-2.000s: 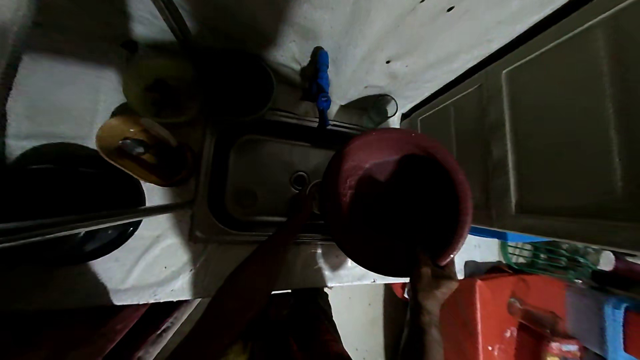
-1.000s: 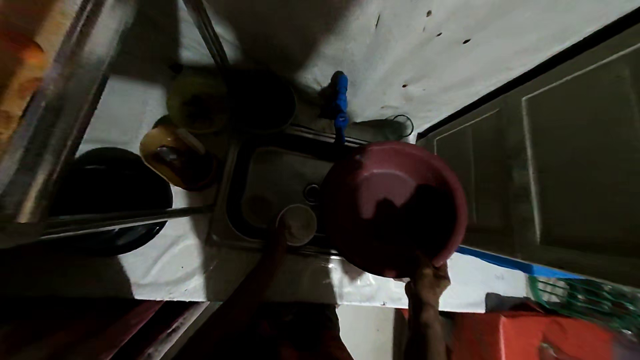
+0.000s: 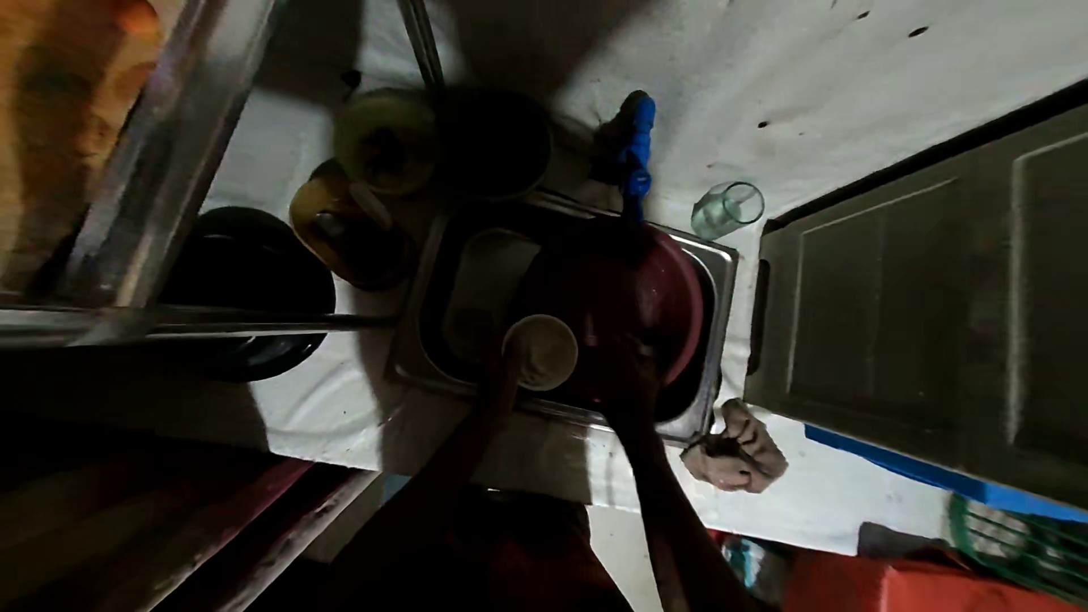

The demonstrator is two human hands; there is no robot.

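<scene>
A dark red plastic basin point(image 3: 671, 297) sits low over the right part of the steel sink point(image 3: 722, 280), beneath the blue tap point(image 3: 639, 157). My left hand point(image 3: 508, 367) holds a small round pale bowl point(image 3: 544, 352) by its left side, over the basin's left edge. Deep shadow covers my right hand point(image 3: 633, 378), which reaches inside the basin near its front; whether its fingers grip anything is not clear. The sink's left part point(image 3: 489, 272) is dim.
A clear glass point(image 3: 728, 209) stands behind the sink's right corner, and a crumpled cloth point(image 3: 738, 450) lies at its front right. On the left are a yellowish bowl point(image 3: 387, 140), an orange-brown container point(image 3: 319, 217), a black basin point(image 3: 246, 272) and a metal rack bar point(image 3: 255, 323).
The red basin has moved left and down into the sink. My right hand has left its rim and is now inside it. The cloth, hidden before, shows at the sink's corner.
</scene>
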